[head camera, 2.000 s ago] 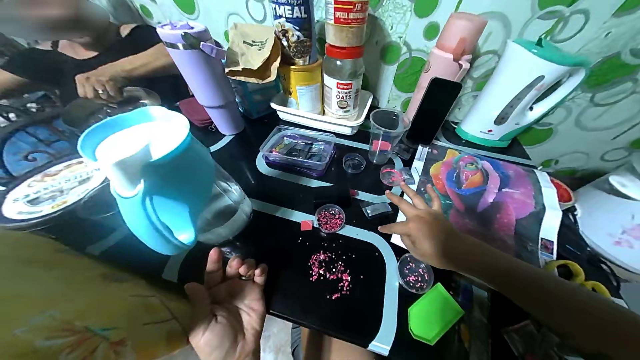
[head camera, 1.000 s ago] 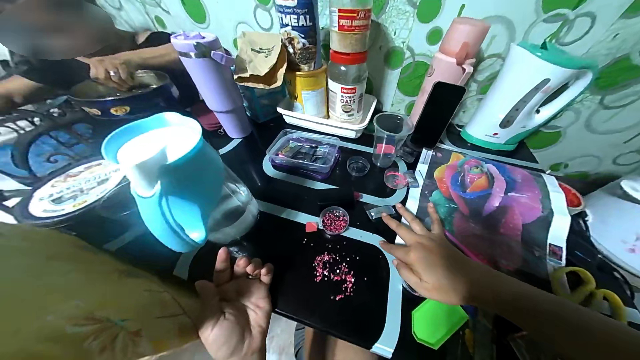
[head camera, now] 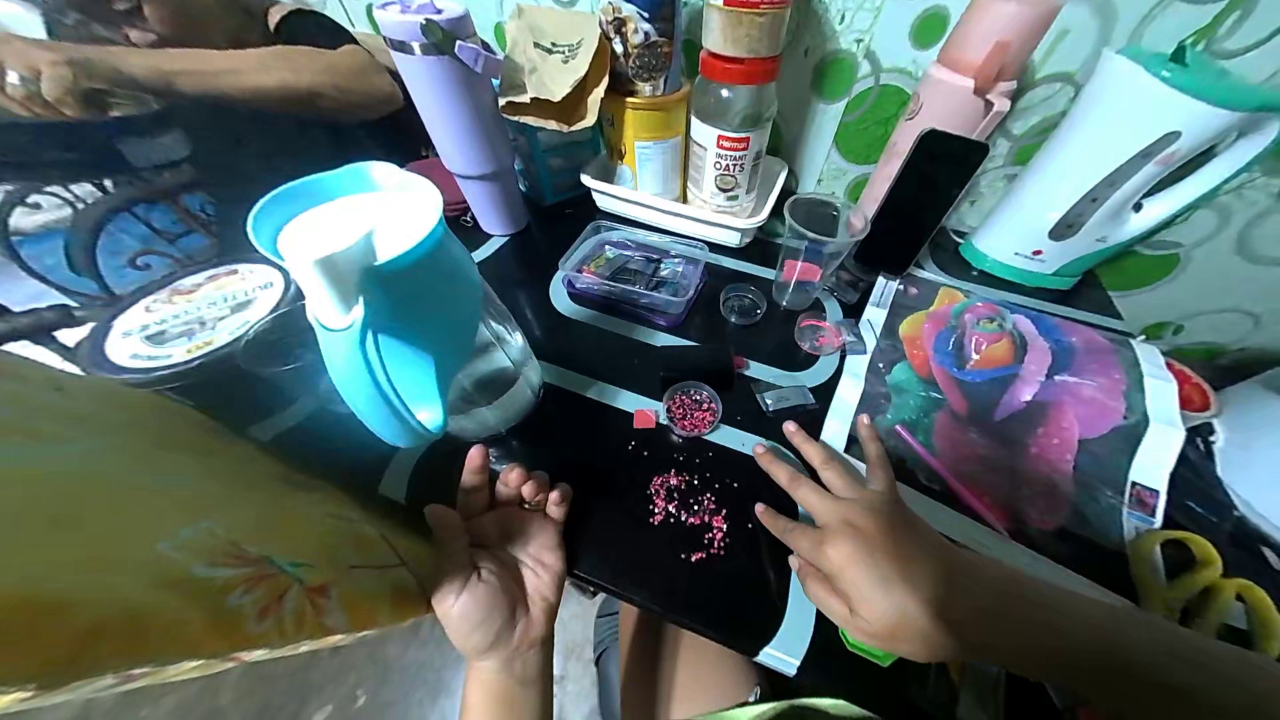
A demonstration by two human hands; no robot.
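Observation:
My left hand (head camera: 505, 570) is palm up at the table's front edge, fingers apart, holding nothing, just below the blue-lidded pitcher (head camera: 400, 300). Palm down, my right hand (head camera: 860, 540) spreads its fingers over the table's right part and holds nothing. Loose pink and red beads (head camera: 690, 515) lie scattered between the hands. Behind them stands a small round dish of beads (head camera: 692, 410), with a pink square (head camera: 644, 419) at its left. A small clear packet (head camera: 784, 398) lies beyond my right fingertips. My right hand partly hides a green tray (head camera: 868, 648).
A rose picture sheet (head camera: 1010, 400) with a pink pen (head camera: 950, 478) lies at right, near yellow-handled scissors (head camera: 1190, 590). Behind stand a plastic box (head camera: 633, 270), a clear cup (head camera: 810, 250), a phone (head camera: 922, 200), an electric kettle (head camera: 1110, 170) and tumblers. Another person's arm (head camera: 230, 80) is at upper left.
My right hand has moved down and toward me, off the picture's left edge, and now covers much of the green tray. My left hand stays palm up near the pitcher. The view has moved closer.

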